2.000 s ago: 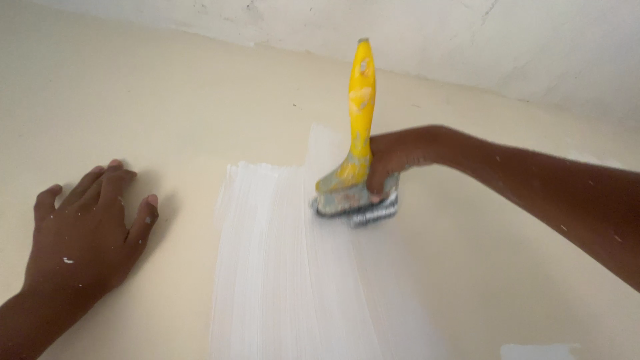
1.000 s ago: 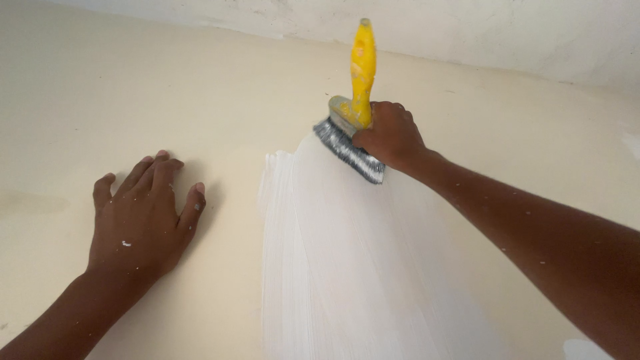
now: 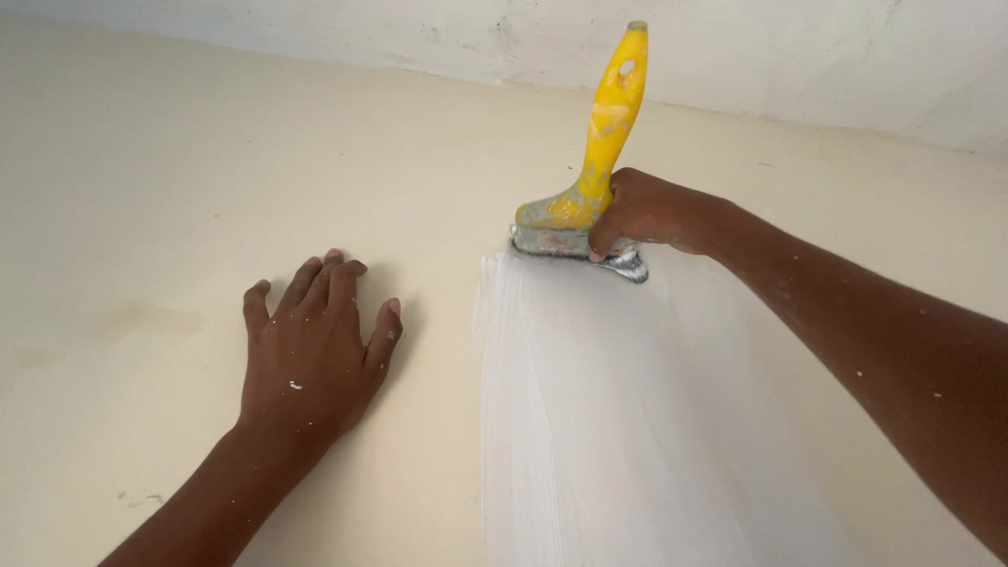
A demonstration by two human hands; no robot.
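Observation:
My right hand (image 3: 661, 211) grips a wide paintbrush (image 3: 614, 126) near its ferrule. The brush has a yellow handle smeared with dried paint, pointing up, and its dark bristles with white paint on them press against a cream wall (image 3: 157, 197). Below the bristles a broad patch of wet-looking white paint (image 3: 598, 409) runs down the wall, with streaks along its left edge. To the left of the patch, my left hand (image 3: 311, 346) rests on the wall, fingers spread and holding nothing. Small white specks dot both hands and forearms.
Across the top of the view runs a whitish, scuffed surface (image 3: 488, 39), meeting the cream wall along a slanting edge. Faint stains (image 3: 150, 316) mark the wall left of my left hand.
The brush has turned in my right hand's hold: one second ago its bristles slanted down to the right, and now they lie nearly level. My left hand stays on the wall. The view has shifted.

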